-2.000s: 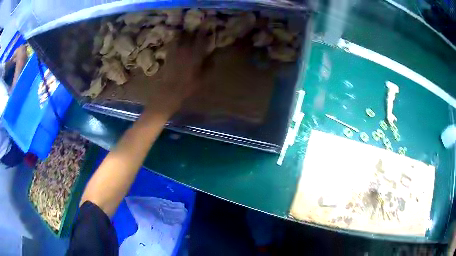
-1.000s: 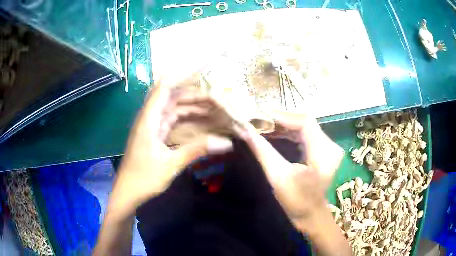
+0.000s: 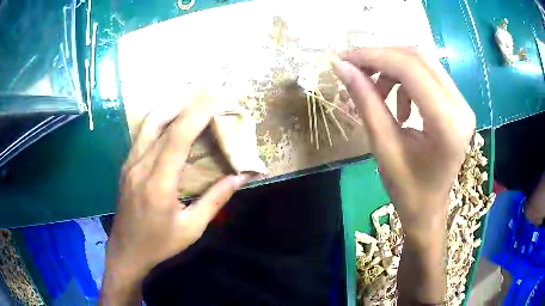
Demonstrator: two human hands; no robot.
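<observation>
A cream hollow body part (image 3: 238,142) lies on the pale work board (image 3: 161,57) near its front edge. My left hand (image 3: 173,170) holds it, fingers over its left side and thumb at its lower end. My right hand (image 3: 412,113) is raised over the right part of the board, thumb and index fingertip together near the heads of the thin sticks (image 3: 322,122). Glare hides whether something is pinched there. The sticks fan out on the board, their heads in a white blob.
A green tray of cream pieces (image 3: 466,221) is at the lower right, partly behind my right forearm. A pale limb-like piece (image 3: 505,42) lies at the upper right. Clear plastic (image 3: 42,107) and thin white sticks (image 3: 91,72) are at left. A person's hand (image 3: 536,206) shows at the right edge.
My hands have moved apart from over the front edge. My left hand now holds the hollow part on the board, and my right hand has moved up and right to the stick heads.
</observation>
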